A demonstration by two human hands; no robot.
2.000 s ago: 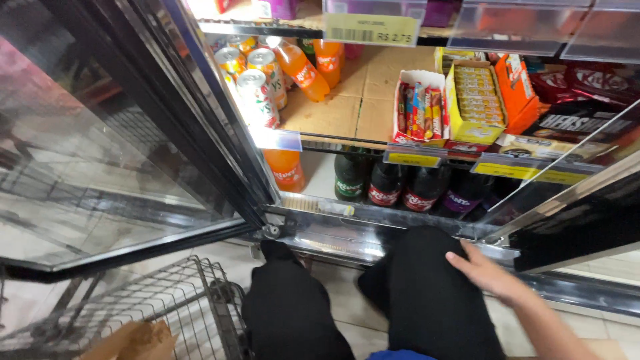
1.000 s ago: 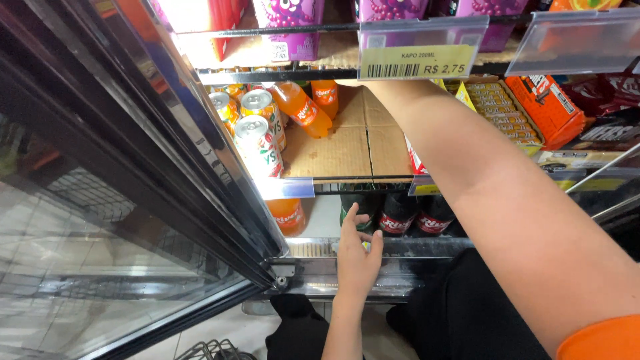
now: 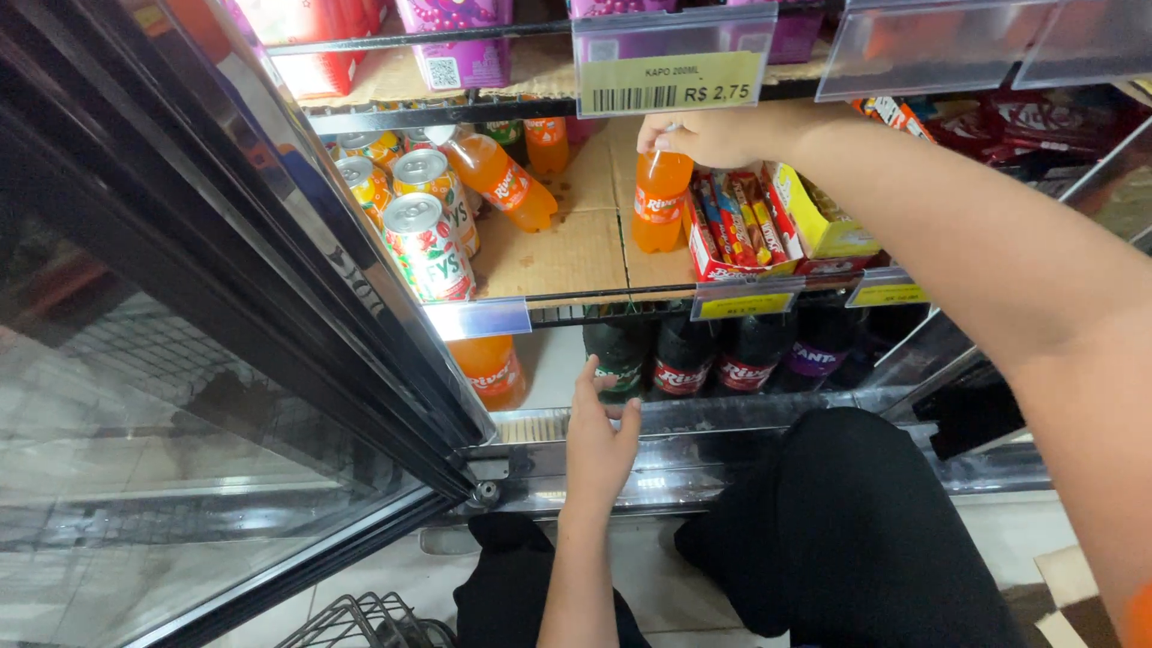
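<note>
My right hand [image 3: 697, 137] reaches in over the middle shelf of a display fridge and grips the neck of a small orange soda bottle [image 3: 660, 202]. The bottle stands nearly upright beside a box of wrapped chocolate bars [image 3: 742, 220]. My left hand [image 3: 601, 432] is raised in front of the lower shelf with its fingers apart and holds nothing. Behind its fingertips is a dark bottle with a green label [image 3: 618, 355]. On the left of the middle shelf a second orange soda bottle [image 3: 506, 180] leans against several drink cans [image 3: 427, 243].
The glass door [image 3: 225, 405] is swung out at the left, with part of a wire cart [image 3: 360, 621] below it. Price tag holders [image 3: 670, 76] line the shelf edges. Dark bottles [image 3: 747, 355] stand on the lower shelf. My knees are close to the fridge sill [image 3: 666, 477].
My right hand, hidden behind the upper shelf edge a second ago, now shows with an orange bottle in its grip beside the chocolate box. Two seconds ago it rested at my knee.
</note>
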